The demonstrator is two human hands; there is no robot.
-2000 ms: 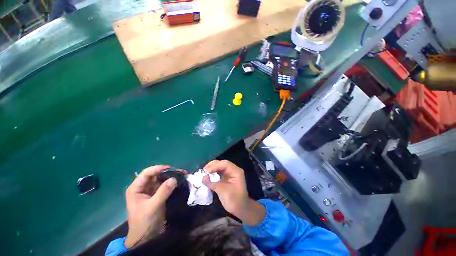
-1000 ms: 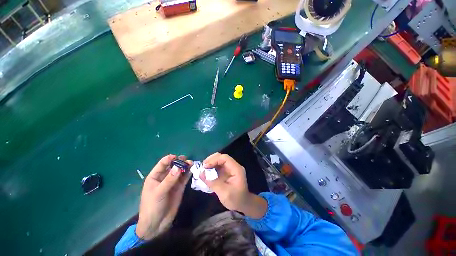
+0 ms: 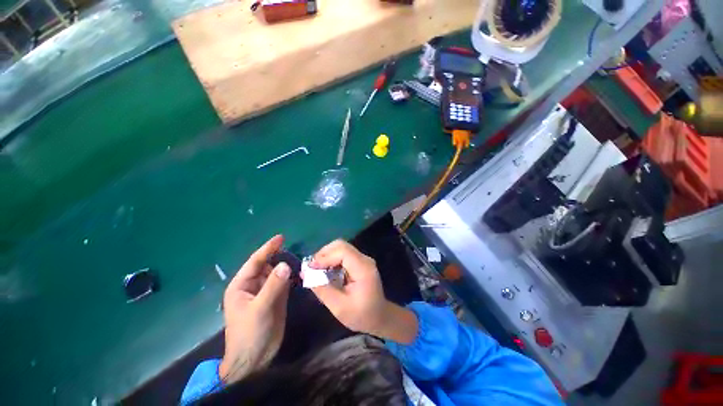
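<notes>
My left hand (image 3: pixel 258 305) grips a small black device (image 3: pixel 286 262) between thumb and fingers, above the bench's front edge. My right hand (image 3: pixel 353 289) pinches a white crumpled cloth (image 3: pixel 314 275) against the device's right side. Fingers hide part of both things. My head's hair or cap covers the bottom centre of the view. A second black rounded housing (image 3: pixel 141 285) lies on the green bench to the left of my left hand.
Beyond my hands lie a clear bag (image 3: pixel 328 190), hex key (image 3: pixel 283 157), tweezers (image 3: pixel 343 137), yellow knobs (image 3: pixel 381 146), red-handled screwdriver (image 3: pixel 378 86) and keypad unit (image 3: pixel 460 91) with orange cable. A wooden board (image 3: pixel 317 59) lies at the far side. The press (image 3: pixel 591 238) stands at right.
The cloth is bunched smaller in my right hand and no longer hangs below it. The device has turned in my left fingers, from edge-on to a dark face.
</notes>
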